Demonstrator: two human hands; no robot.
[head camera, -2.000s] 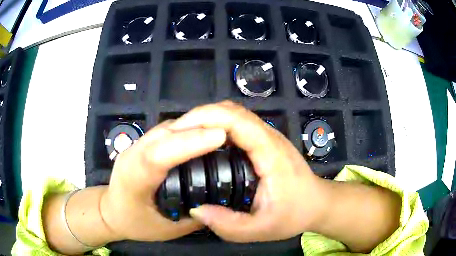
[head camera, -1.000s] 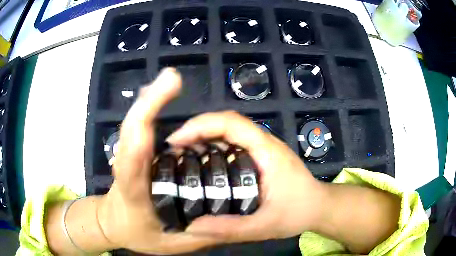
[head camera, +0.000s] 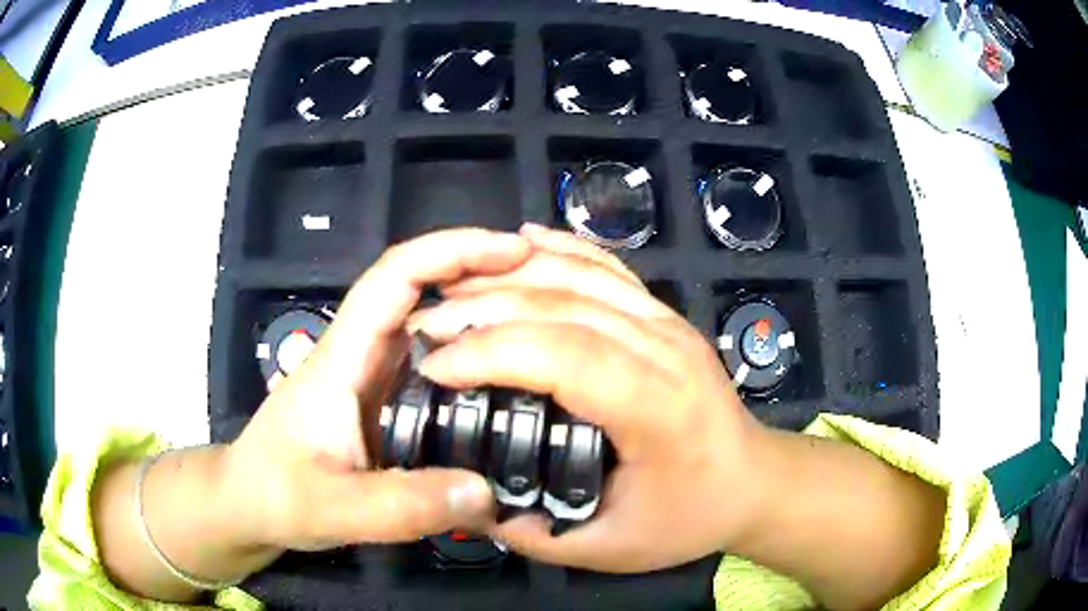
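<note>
Several round black watch heads (head camera: 490, 448) stand on edge side by side, with their rims towards me, held between both hands above the tray. My left hand (head camera: 328, 418) is round their left end, thumb across the lower front. My right hand (head camera: 644, 418) wraps the right end, fingers over the top and thumb below. The faces of the held watches are hidden. The black foam tray (head camera: 453, 134) lies beneath. Watches with glossy faces and white tabs sit in its upper pockets. Two watches (head camera: 759, 344) show their backs in the third row.
A small white tab (head camera: 315, 222) lies in a second-row pocket. Another dark tray (head camera: 24, 322) is at the left edge. A jar with pale contents (head camera: 951, 66) stands at upper right. Blue-edged trays (head camera: 179, 26) are behind. White sheets and green mat show at the sides.
My left fingers, raised a second ago, have closed over the watches. My right fingers reach further over the top. The held watches have turned, so the broad white bands no longer show.
</note>
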